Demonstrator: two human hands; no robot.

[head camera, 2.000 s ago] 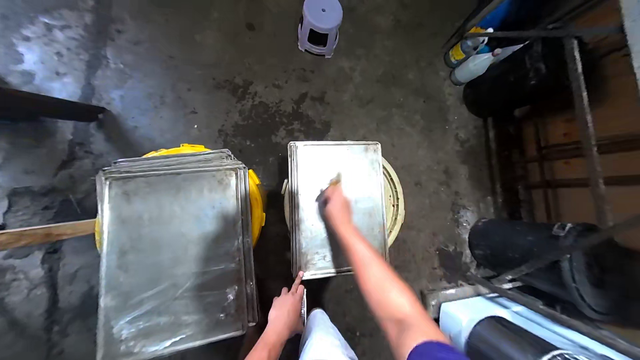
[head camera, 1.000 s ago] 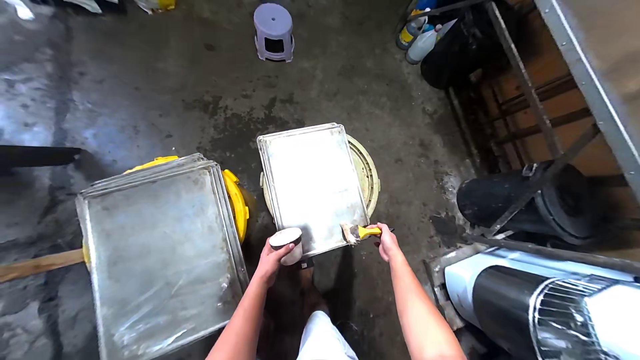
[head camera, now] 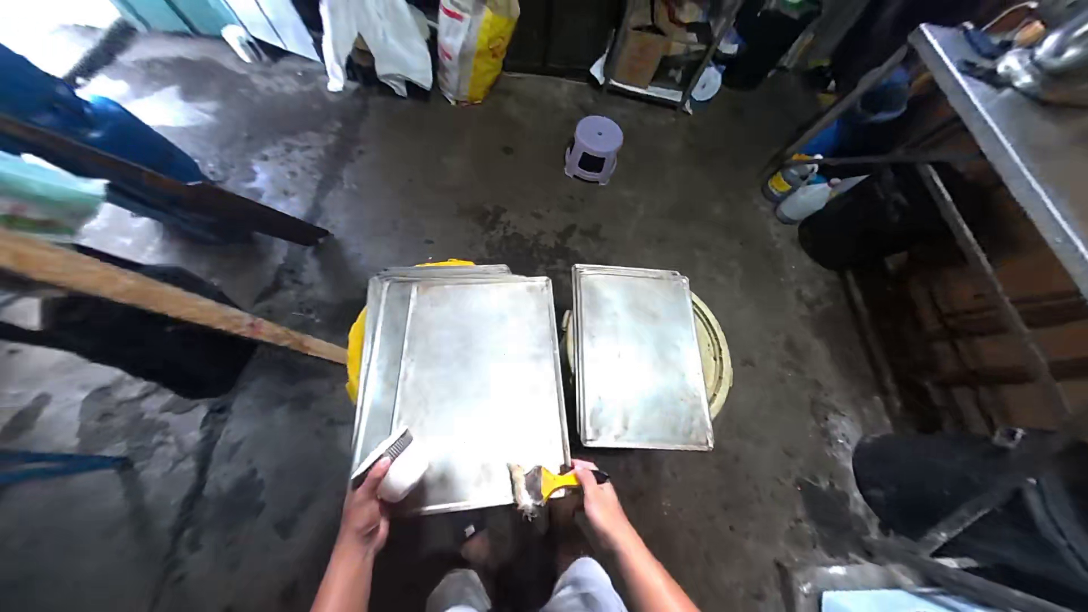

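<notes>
A metal baking tray (head camera: 484,382) lies over the left stack of trays (head camera: 382,340), offset to the right. At its near left corner my left hand (head camera: 367,510) holds a white cup (head camera: 405,476); a ridged, dark-edged part beside the cup is unclear. My right hand (head camera: 599,501) grips a brush (head camera: 552,483) with a yellow and black handle, its pale bristles over the tray's near edge, close to the right corner. A second stack of metal trays (head camera: 642,357) rests to the right on a pale round lid or container (head camera: 716,361). Yellow container edges (head camera: 357,353) show under the left stack.
A lilac stool (head camera: 595,149) stands ahead on the wet floor. A wooden plank (head camera: 170,293) reaches in from the left. At the right are bottles (head camera: 803,200), black containers (head camera: 926,493) and a metal table (head camera: 1011,136). A yellow and white sack (head camera: 476,51) stands at the back.
A tray now lies offset over the left stack, and both hands, with the cup and brush, have moved left from the right stack to its near edge. The view has tilted up.
</notes>
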